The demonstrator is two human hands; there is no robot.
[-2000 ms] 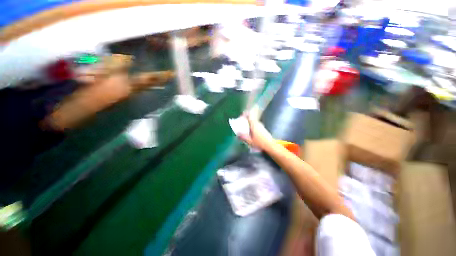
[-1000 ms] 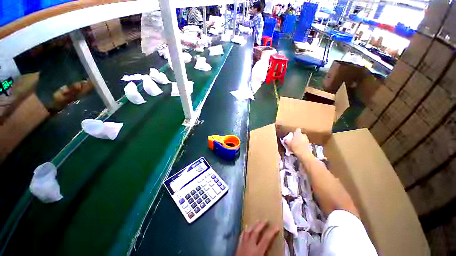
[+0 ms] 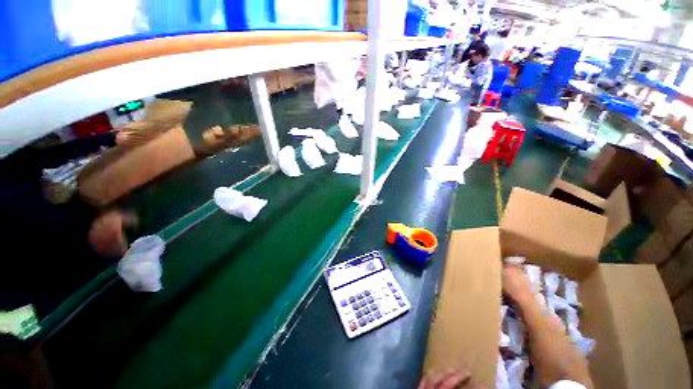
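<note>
The open shipping carton (image 3: pixel 473 300) stands at the right with its flaps up. White wrapped pieces (image 3: pixel 564 292) fill the part of it that shows. My right hand (image 3: pixel 517 279) reaches into the carton near its far left inner corner. It is blurred, and whether it holds a piece cannot be told. My left hand (image 3: pixel 447 379) is at the bottom edge, on the carton's left flap, partly cut off. More wrapped pieces (image 3: pixel 142 264) lie along the far side of the green conveyor belt (image 3: pixel 251 266).
A calculator (image 3: pixel 367 295) and an orange and blue tape dispenser (image 3: pixel 412 243) lie on the dark table (image 3: pixel 334 357). A white post (image 3: pixel 371 114) rises between belt and table. A person's hand (image 3: pixel 109 232) is across the belt. Red stool (image 3: pixel 504 143) and another carton (image 3: pixel 589 199) stand beyond.
The view has turned left, so the table and carton appear farther right. A person's hand now shows across the belt. My right hand is still in the carton and my left hand still at its flap.
</note>
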